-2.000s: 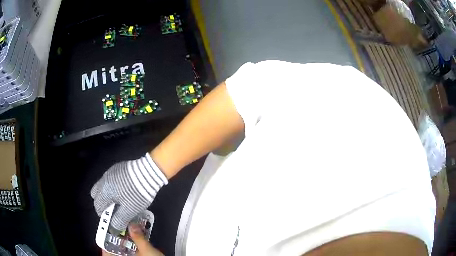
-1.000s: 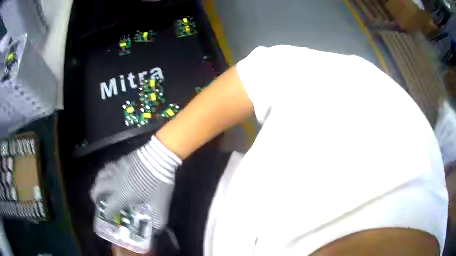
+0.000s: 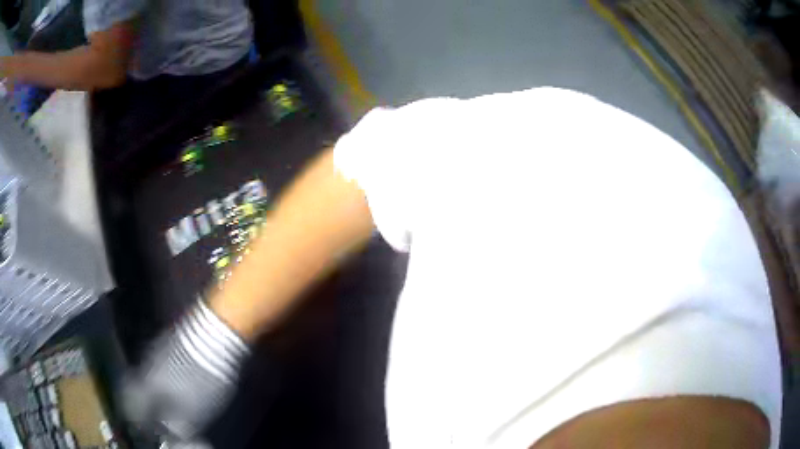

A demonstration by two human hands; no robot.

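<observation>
My right hand [image 3: 186, 379], in a grey knitted glove with a white-striped cuff, is low at the left, strongly blurred. Its fingers run towards the bottom edge, and I cannot tell what they hold. A small whitish patch shows just below it, too cut off to name. My left hand is out of the picture; only bare skin of that arm shows at the bottom right. Green circuit boards [image 3: 283, 101] with yellow blocks lie on the black case [image 3: 158, 197] lettered "Mitra". My right forearm hides part of the case and boards.
White housings [image 3: 53, 263] are stacked at the left edge. A parts tray [image 3: 83, 408] with rows of small blocks is at the lower left. Another person in a grey shirt [image 3: 197, 39] is at the upper left. A ribbed brown stack [image 3: 702, 70] is at the upper right.
The view has shifted, bringing the other person into sight. The housing with its board, seen in my hands earlier, no longer shows clearly. My gloved hand is lower and more blurred.
</observation>
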